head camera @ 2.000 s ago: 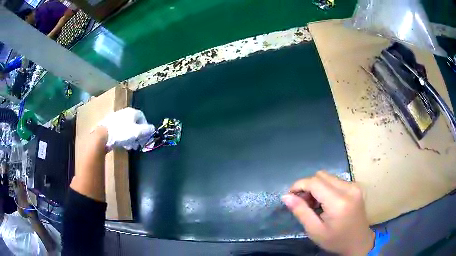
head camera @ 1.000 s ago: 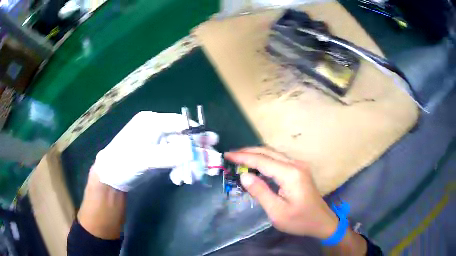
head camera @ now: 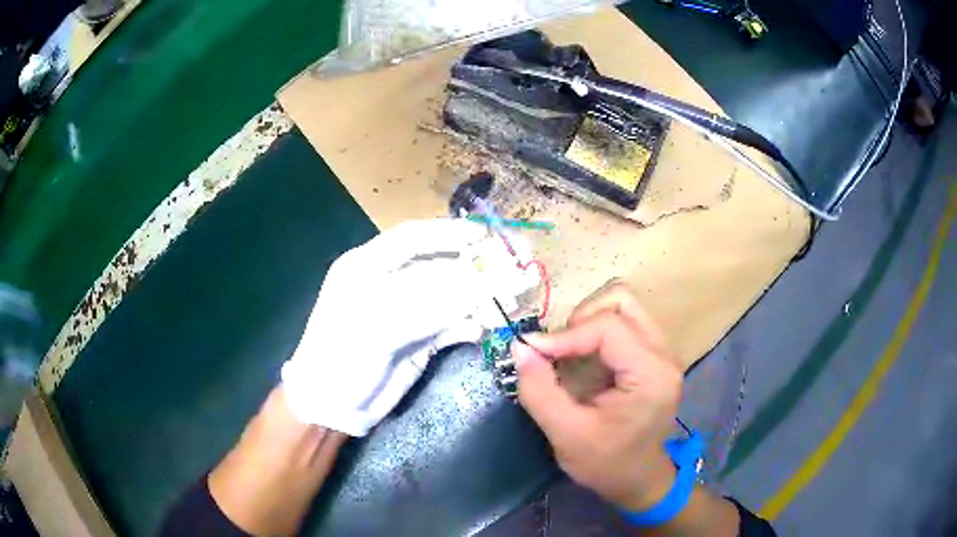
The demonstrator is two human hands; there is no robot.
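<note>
My left hand point(head camera: 394, 309), in a white glove, holds a small part with wires between its fingertips; the fingers cover most of it. A dark round piece point(head camera: 472, 195) sticks out above the fingertips. A green wire point(head camera: 522, 223) points right and a red wire point(head camera: 545, 288) loops down. The wired board assembly point(head camera: 502, 357), green with blue and dark parts, is below the glove's fingertips. My bare right hand point(head camera: 603, 388) pinches a thin black wire point(head camera: 508, 314) beside the board; whether it also grips the board is unclear.
A black, dirty soldering iron stand point(head camera: 525, 131) with a yellowish sponge point(head camera: 609, 157) sits on the cardboard sheet point(head camera: 735, 252). The soldering iron point(head camera: 682, 109) rests in it, its cable running right. Clear plastic point(head camera: 420, 31) hangs above. A green conveyor point(head camera: 157, 115) runs at left.
The dark prongs above the glove no longer show; a round dark piece and a green wire now show there. My right fingers now pinch a black wire. The view has shifted towards the iron stand.
</note>
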